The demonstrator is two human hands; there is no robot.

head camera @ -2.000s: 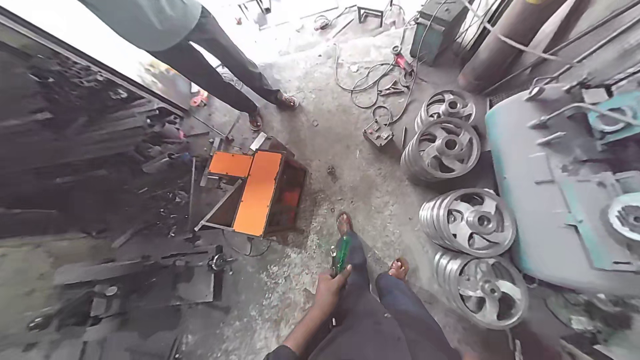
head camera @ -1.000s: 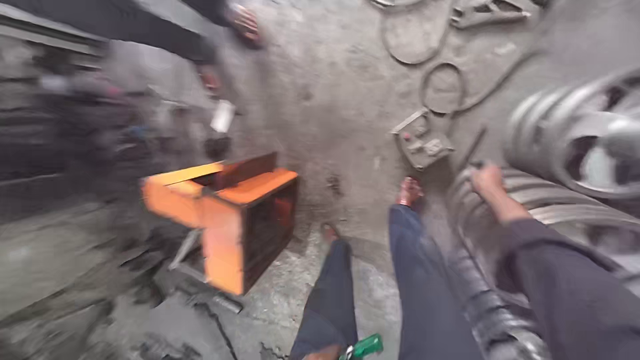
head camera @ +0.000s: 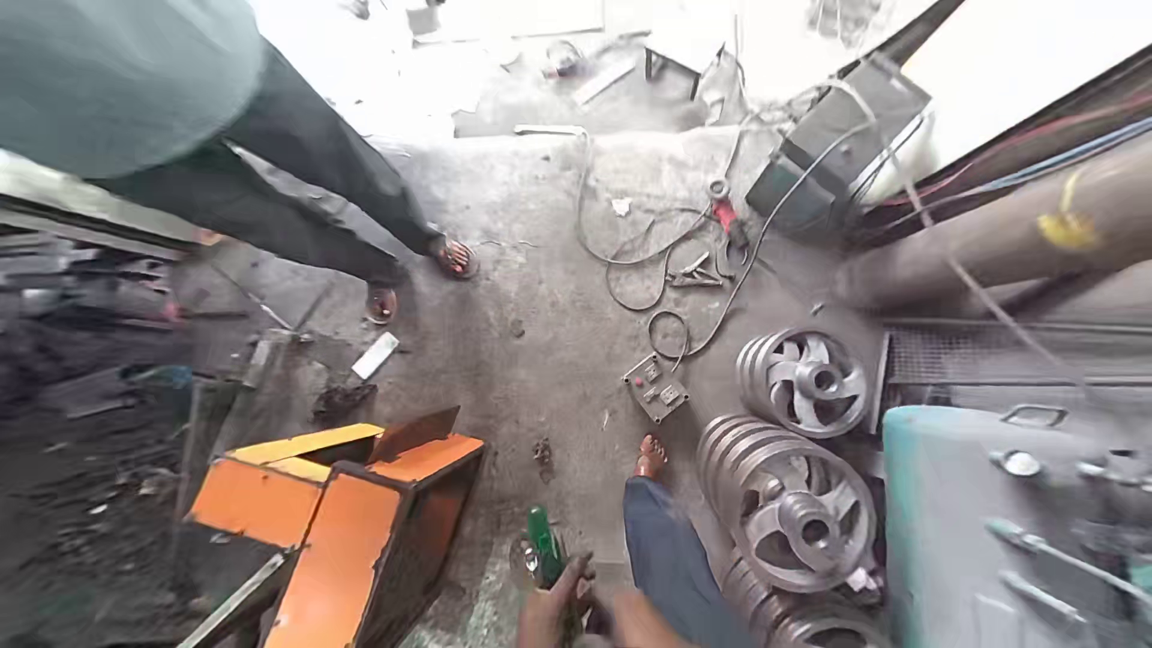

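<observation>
At the bottom centre, my left hand (head camera: 560, 594) is closed around a green hand-held power tool (head camera: 543, 538), whose body points away from me and has a shiny metal part on its left side. My right hand (head camera: 641, 619), blurred by motion, is close beside the left at the tool's rear; whether it grips anything is unclear. To the left of the hands stands an orange sheet-metal machine housing (head camera: 337, 549) with a yellow inner edge. Stacks of spoked metal wheels (head camera: 796, 513) lie to the right of my leg.
A person (head camera: 333, 180) in sandals stands at upper left. On the floor lie a switch box (head camera: 655, 389), looping cables (head camera: 621, 261), a metal clamp (head camera: 697, 273) and a red power tool (head camera: 725, 214). A teal-grey machine (head camera: 972, 504) stands at right, below a thick pipe (head camera: 1008, 225).
My right hand, over the wheel stacks one second ago, is now beside my left hand at the green tool. The view has shifted to show more of the floor ahead.
</observation>
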